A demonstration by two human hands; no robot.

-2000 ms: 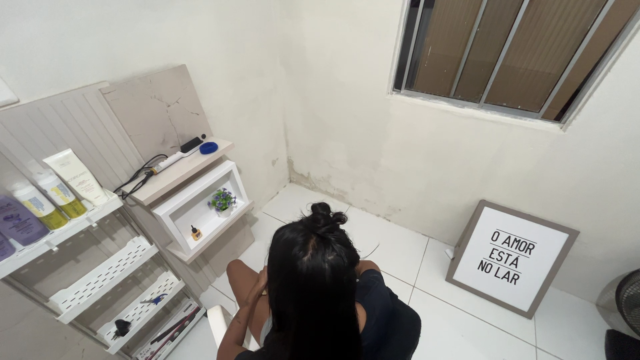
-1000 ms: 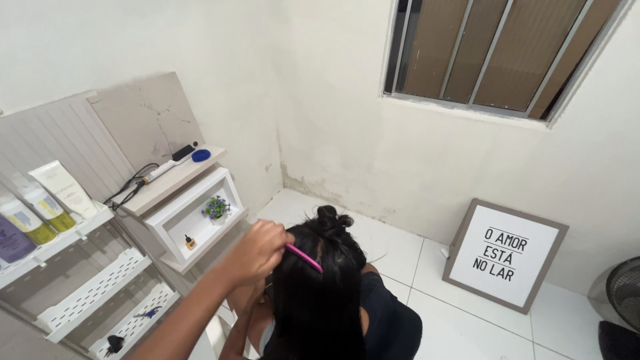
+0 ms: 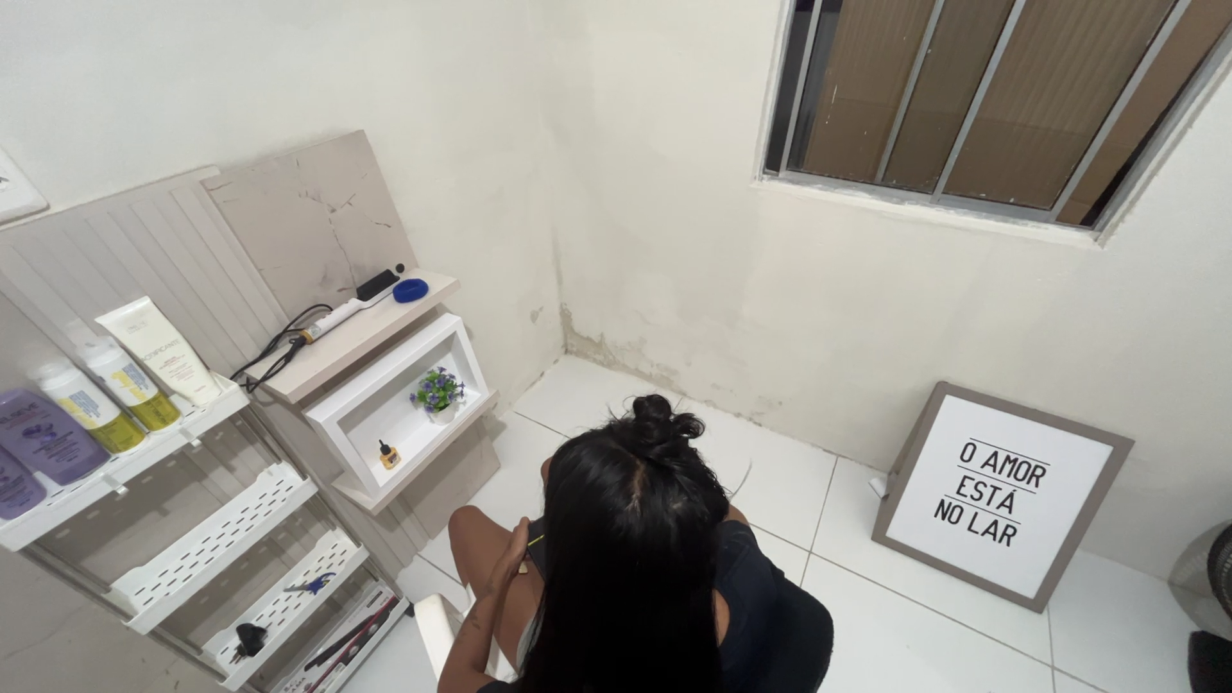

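Neither of my hands shows in the head view now. Below me a seated person has long dark hair, which hangs loose down the back, with a small bun tied at the top of the head. A parting shows on the crown. The seated person's own hand rests near the knee, beside a dark object that is mostly hidden. The pink comb is out of view.
At the left, a white rack carries bottles and a white tube. A hot styling brush and a blue oval item lie on a wall shelf. A framed sign leans at the right, under a window.
One second ago a hand held a pink comb at the left of the seated person's head. Hand and comb have since left the view.
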